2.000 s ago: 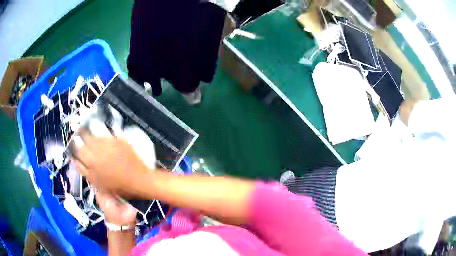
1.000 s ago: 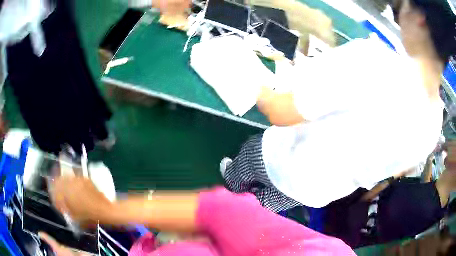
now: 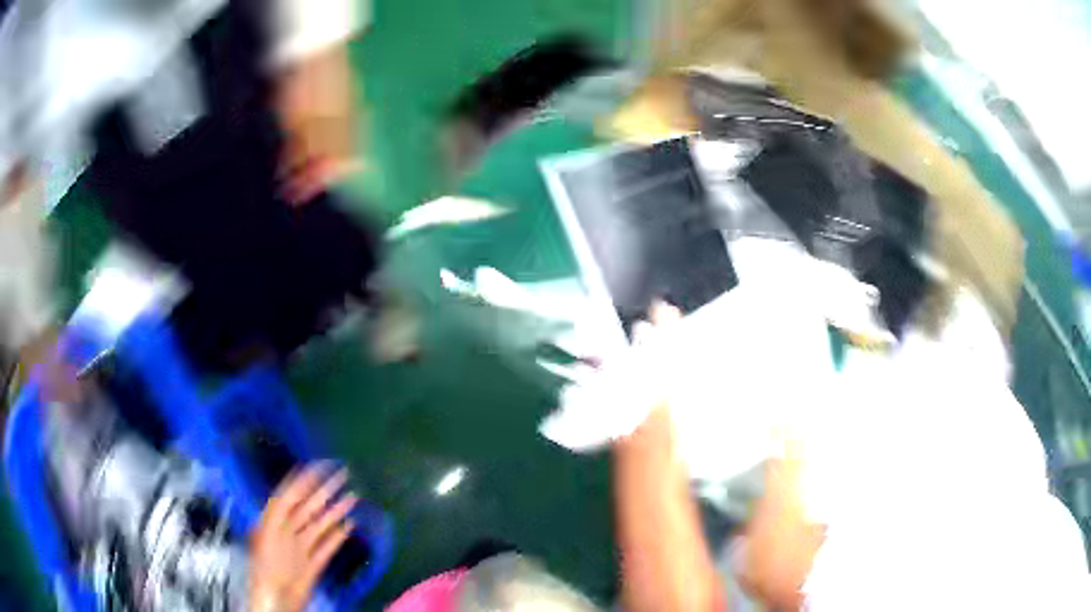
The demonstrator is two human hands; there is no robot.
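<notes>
The picture is blurred. A framed black solar panel (image 3: pixel 652 227) is raised over the green bench, tilted. My right hand (image 3: pixel 658 323) holds its lower edge, its fingertips showing on the panel face. A white cloth (image 3: pixel 592 412) bunches around this hand and hides most of it. White cord or cloth ends stick out to its left. My left hand (image 3: pixel 302 532) is at the lower left beside the blue crate's rim (image 3: pixel 197 395), fingers apart, with nothing seen in it.
Other black panels (image 3: pixel 814 191) lie on the bench by brown cardboard (image 3: pixel 975 221). A person in white (image 3: pixel 933 466) is close on the right, one forearm near my right arm. Another person in dark clothing (image 3: pixel 239 227) stands beyond the crate. Green floor shows between crate and bench.
The view has swung right and then partly back. My right hand has moved from over the crate to the bench side with the panel. My left hand shows apart from it, near the crate.
</notes>
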